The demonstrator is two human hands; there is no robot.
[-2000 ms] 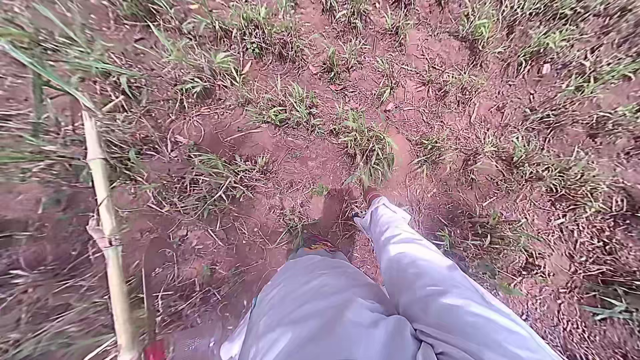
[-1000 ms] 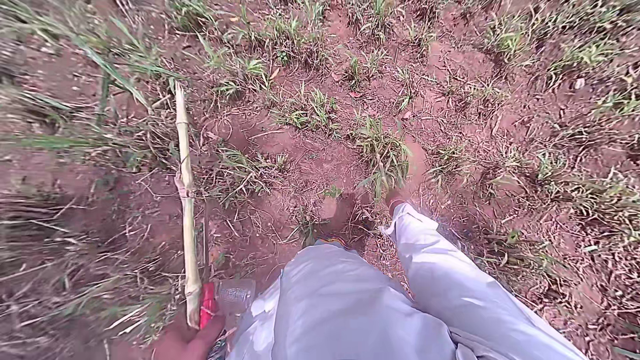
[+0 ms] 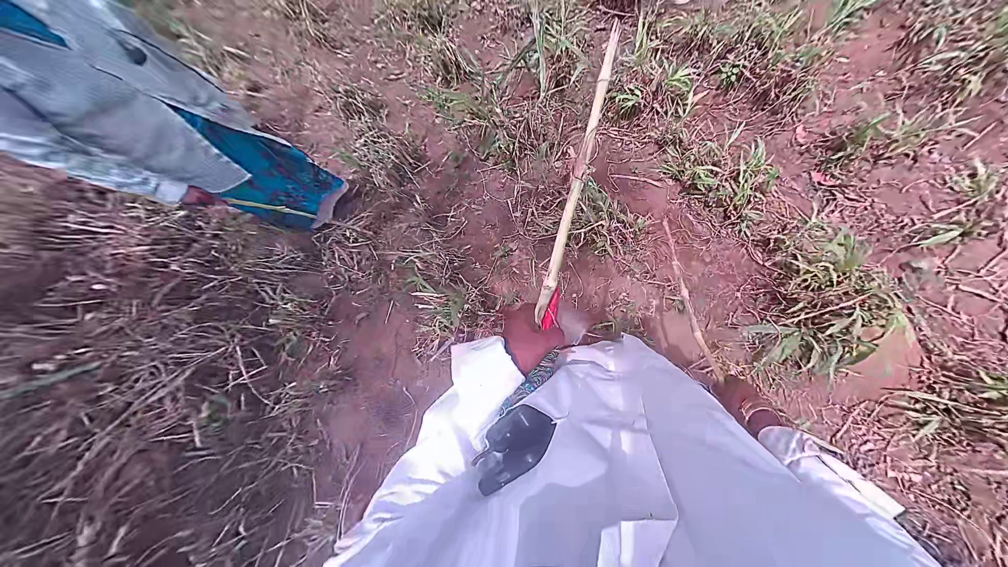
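My left hand [image 3: 531, 340] is closed around the lower end of a long, pale jointed stick [image 3: 579, 177], which points up and away over the ground. A red object [image 3: 551, 309] sits against the same hand, with something clear and blurred beside it. My right hand [image 3: 740, 400], with a bangle at the wrist, is low on the right at the near end of a thin brown stick [image 3: 682, 287]; its fingers are blurred, but the stick appears to come out of them. A dark device [image 3: 516, 447] lies against my white garment [image 3: 598, 449].
At the upper left is another person in a light grey garment [image 3: 102, 102] with patterned blue cloth [image 3: 272, 173] below. Reddish soil [image 3: 480, 236] carries grass tufts [image 3: 835, 307] on the right and dry grass [image 3: 173, 331] on the left.
The view has turned strongly. My left hand and its long stick now show near the middle instead of the left side. The other person, my right hand and the thin stick have come into view.
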